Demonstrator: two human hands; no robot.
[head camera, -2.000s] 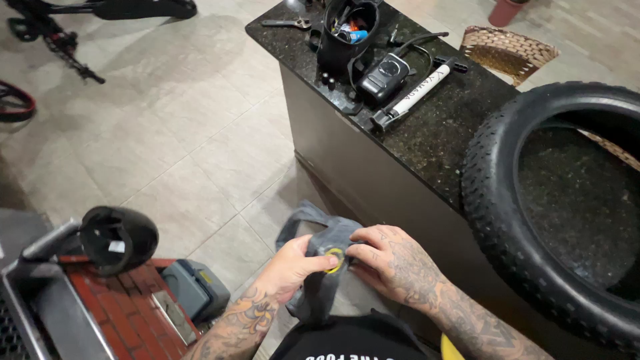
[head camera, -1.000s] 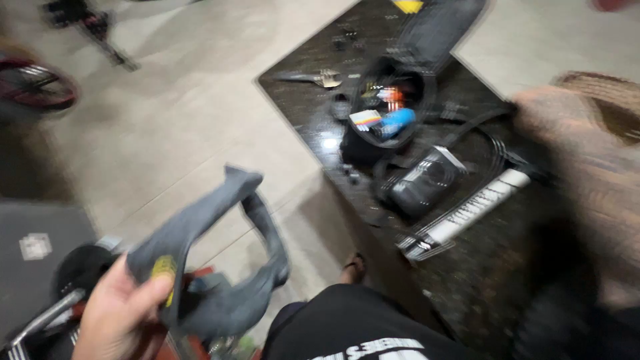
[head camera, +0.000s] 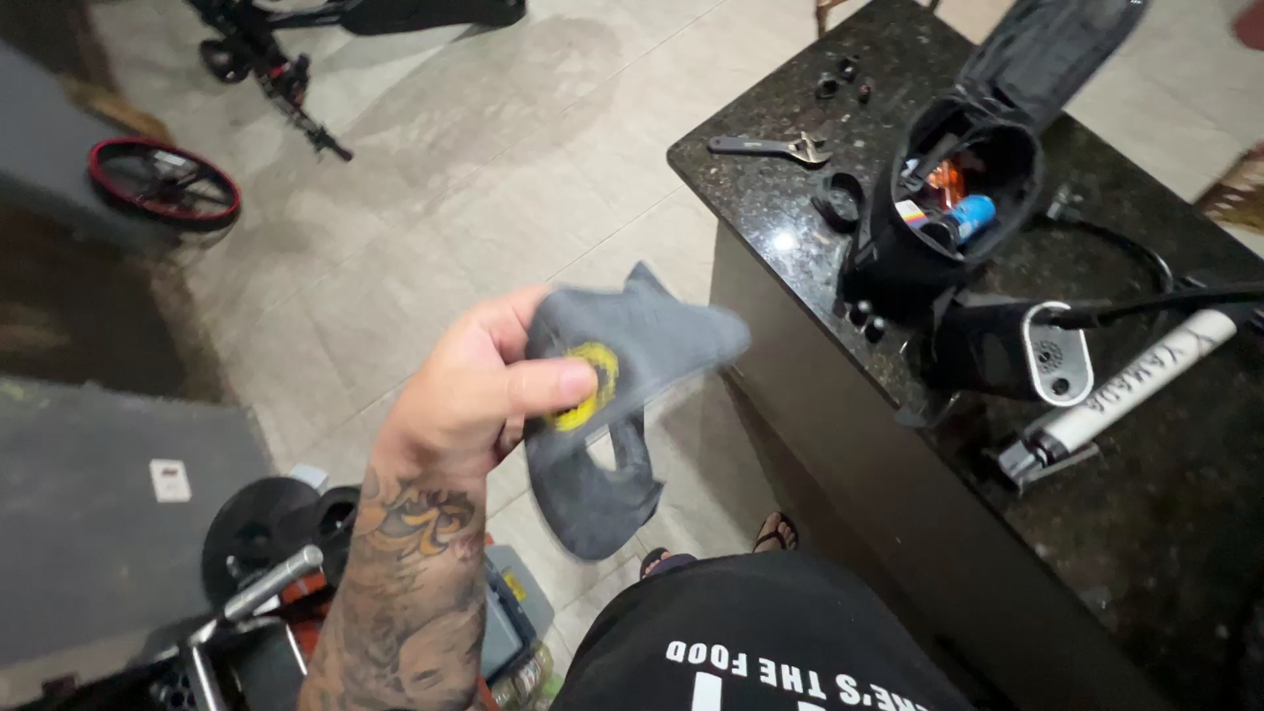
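My left hand (head camera: 484, 385) grips a limp grey rubber inner tube (head camera: 652, 336), folded over on itself, with the thumb pressed on a round yellow marking. The tube hangs over the tiled floor, left of the dark granite counter. My right hand is out of view. On the counter stand an unzipped black bag (head camera: 889, 237) with small items inside, a black device with a silver end plate (head camera: 1062, 355), and a white hand pump (head camera: 1136, 385) lying on its side. An adjustable wrench (head camera: 770, 148) lies near the counter's corner.
The granite counter's edge (head camera: 790, 296) runs down the right side. Small black parts (head camera: 834, 79) lie on its far end. A red-rimmed wheel (head camera: 163, 185) is at the left, a folding bike or scooter part (head camera: 286, 89) at the top. Metal tubing (head camera: 262, 583) sits lower left.
My right hand, on the tube with the left two seconds ago, has left the view. The left hand has lifted the tube. The view has turned, and the large tyre is out of frame.
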